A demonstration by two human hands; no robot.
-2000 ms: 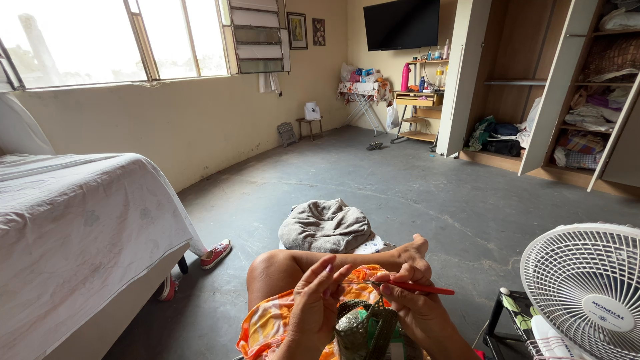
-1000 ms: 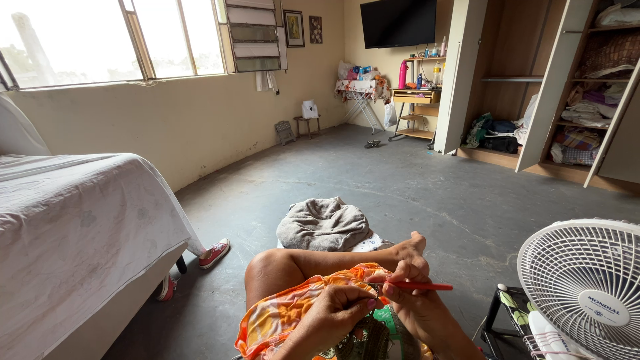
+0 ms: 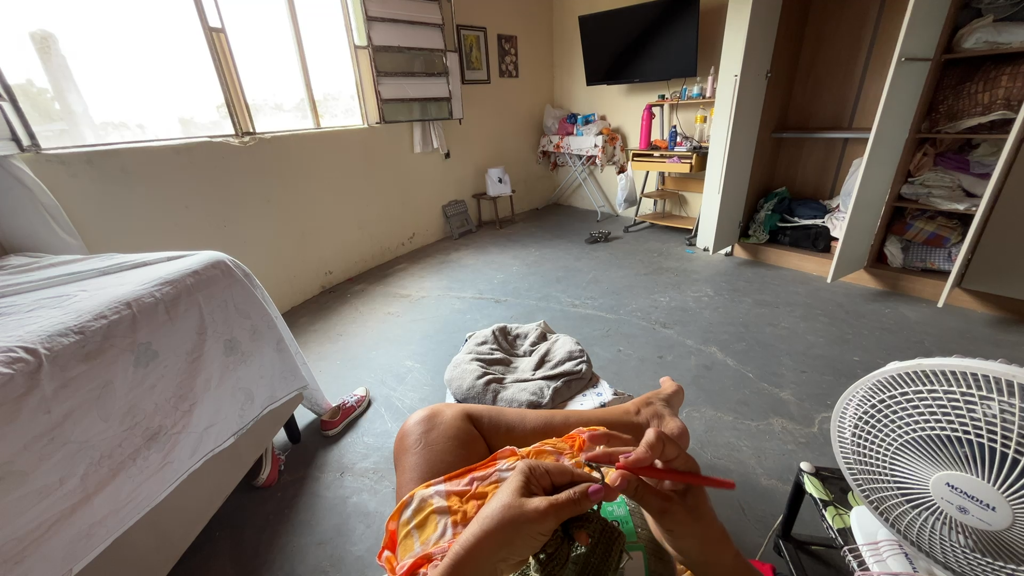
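My right hand (image 3: 660, 472) holds a crochet hook with a red handle (image 3: 680, 477), its metal tip pointing left at my left fingertips. The thumb and forefinger of my left hand (image 3: 552, 492) pinch the work close to that tip. Dark olive crocheted fabric (image 3: 588, 544) hangs below both hands, over my lap. Beside it is a green label with writing (image 3: 620, 516), partly hidden by my right hand. Orange and yellow patterned cloth (image 3: 456, 504) covers my lap under the left forearm.
A folded grey cloth (image 3: 518, 366) lies on the floor past my crossed leg. On the right stands a white Mondial fan (image 3: 944, 464) beside a black-framed rack (image 3: 828, 512). A bed with a white sheet (image 3: 144, 344) is on the left, with a red sneaker (image 3: 346, 412) near it.
My left hand was raised with spread fingers two seconds ago; it has come down to the work at the hook and pinches there. My right hand has kept hold of the hook.
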